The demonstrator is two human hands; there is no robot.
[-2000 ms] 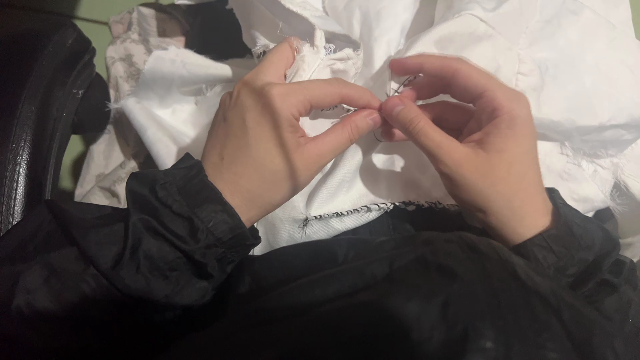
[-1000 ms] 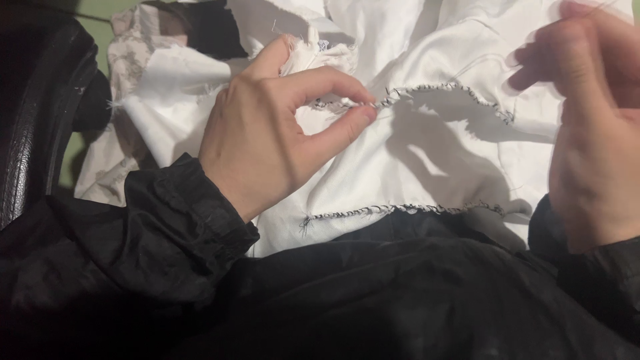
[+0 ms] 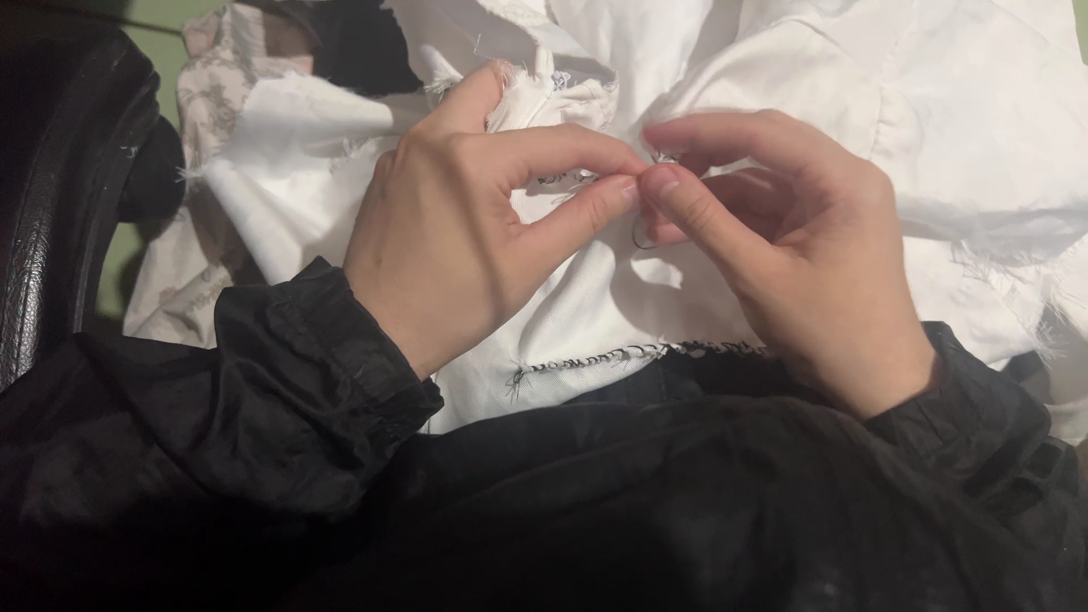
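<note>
White fabric (image 3: 578, 306) with frayed edges lies across my lap. My left hand (image 3: 484, 204) pinches an edge of it between thumb and forefinger. My right hand (image 3: 782, 212) meets those fingertips, its thumb and forefinger closed at the same spot on the edge. Dark thread (image 3: 643, 246) loops below the right fingertips; whether a needle is there cannot be seen. Black overcast stitches (image 3: 595, 357) run along the lower edge of the fabric, with loose thread ends at their left end. A short piece of the upper stitched edge shows behind my left fingers.
At the left stands a black leather-like padded piece of furniture (image 3: 51, 178). Patterned beige cloth (image 3: 178, 272) and a dark cloth (image 3: 365, 42) lie behind my left hand. More white fabric (image 3: 960, 110) with frayed edges spreads at the right. Black sleeves cover both my forearms.
My right hand was off to the right, away from the fabric edge, one second ago; now it is back against my left fingertips. The left hand has kept its pinch in place.
</note>
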